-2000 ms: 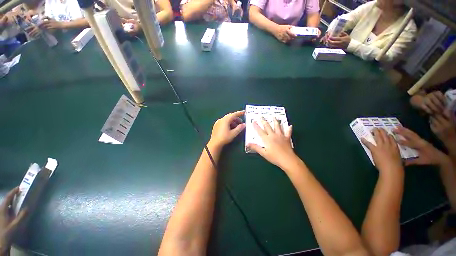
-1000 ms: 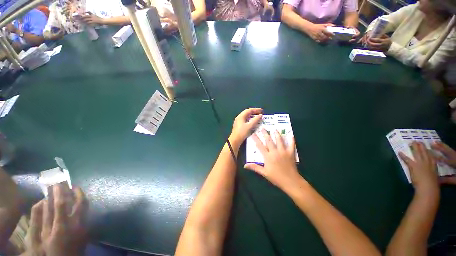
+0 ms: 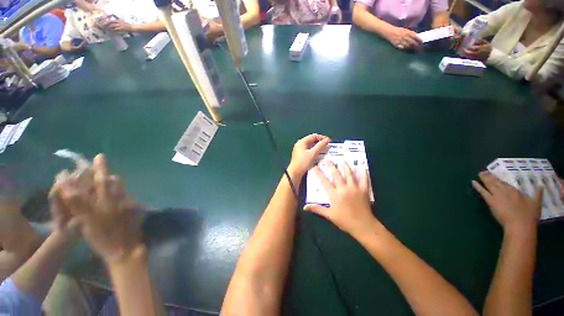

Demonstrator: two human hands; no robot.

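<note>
A row of white cartons (image 3: 358, 152) with dark heading print lies flat on the bench in front of me, one carton at the right standing slightly higher at the top. My left hand (image 3: 310, 154) curls over its upper left corner, with fingers and thumb at the edge. My right hand (image 3: 346, 192) lies spread over the faces, thumb at the lower left edge and little finger near the right edge. My hands cover much of the print. The exact carton count is hidden.
A black cable (image 3: 316, 242) crosses my left forearm. A folded card (image 3: 196, 139) lies by the rack post (image 3: 196, 68). A neighbour's hand rests on another carton row (image 3: 525, 173) at right. A neighbour's blurred hands (image 3: 93, 207) are at left. Single cartons (image 3: 299, 47) and other workers are across the bench.
The view has swung, shifting the scene right. My left hand has moved onto the row's upper left corner. The left neighbour's hands have risen over the bench. One right neighbour's hand has shifted to the row's left.
</note>
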